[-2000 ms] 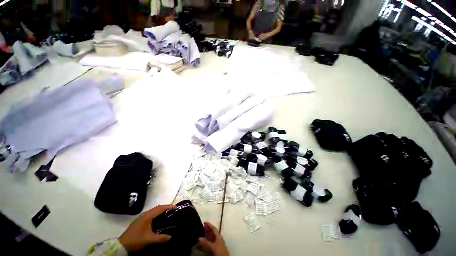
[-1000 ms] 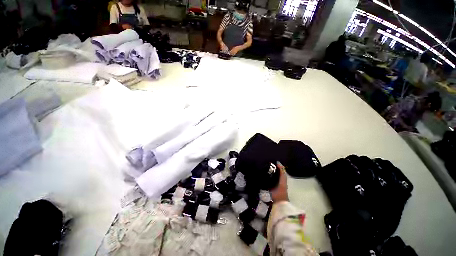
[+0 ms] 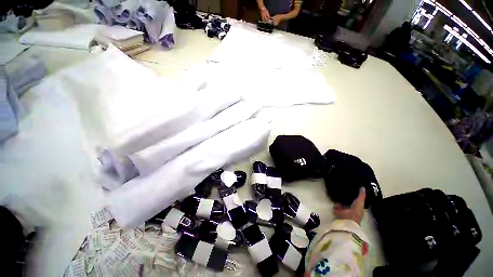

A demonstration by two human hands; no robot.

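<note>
My right hand reaches in from the bottom right in a floral sleeve. It is at the near edge of a small black bag with a white logo, thumb apart to the left; fingers partly hidden against the bag. A second black bag lies just left of it, logo facing up. More black bags are piled at the right. My left hand is out of the picture.
Banded black straps lie in a heap before me, beside desiccant sachets. White paper rolls and sheets cover the left and middle. A dark object is cut off at the lower left. A person works across the table.
The bag that my right hand held above the straps now lies on the table. My right hand has moved right to the neighbouring bag. The view has shifted and tilted down.
</note>
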